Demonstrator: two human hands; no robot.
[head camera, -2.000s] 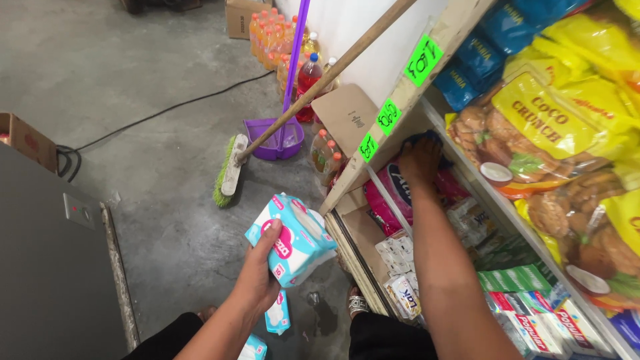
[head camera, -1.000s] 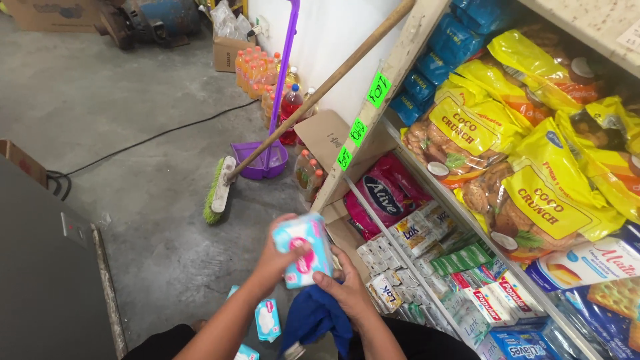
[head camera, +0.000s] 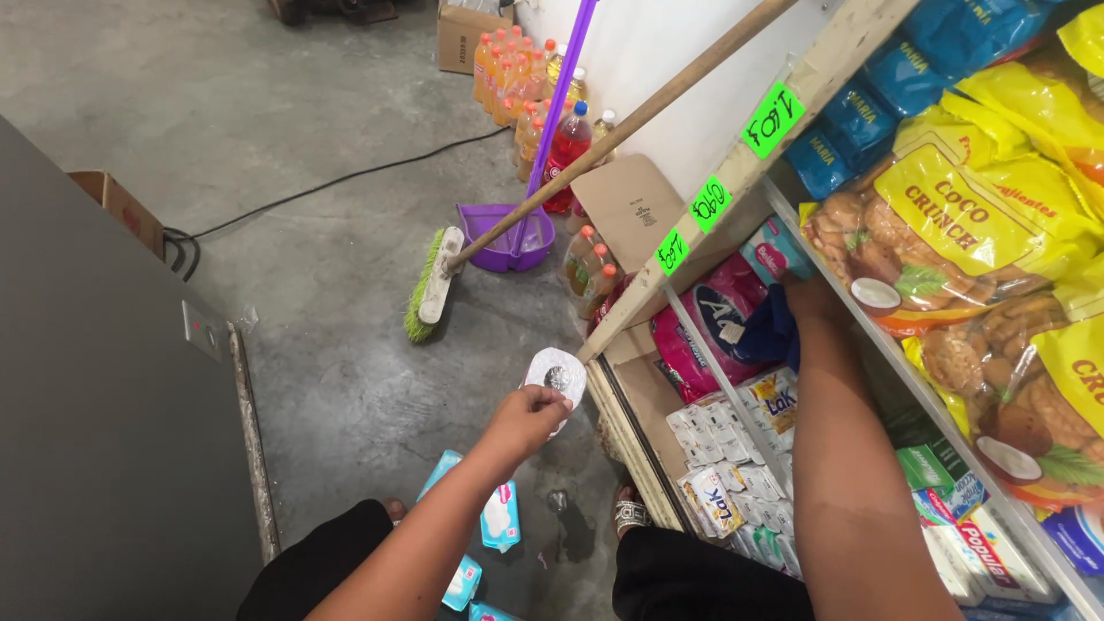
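Observation:
My left hand (head camera: 530, 423) grips a white roll, apparently toilet paper (head camera: 556, 379), by its edge above the floor. Inside the lower shelf, my right hand (head camera: 802, 297) is at a blue-and-pink package (head camera: 774, 250) with a dark blue cloth (head camera: 770, 330) under it; the fingers are largely hidden. That package lies on top of a magenta Always-type plastic pack (head camera: 711, 319). Wrapped Lak soap bars (head camera: 714, 502) are stacked nearer to me on the same shelf. Several blue-and-white packages (head camera: 500, 516) lie on the floor between my feet.
A green-bristled broom (head camera: 433, 285) and a purple dustpan (head camera: 509, 237) stand beyond my left hand. Bottled drinks (head camera: 509, 73) and an opened cardboard flap (head camera: 634, 207) are by the wall. Coco Crunch bags (head camera: 966, 216) fill the upper shelf at right. A grey cabinet (head camera: 103, 388) stands at left.
The blue-and-white package that my left hand held is out of it, and a white roll is there instead. My right hand has moved with the blue cloth from beside my left hand into the shelf.

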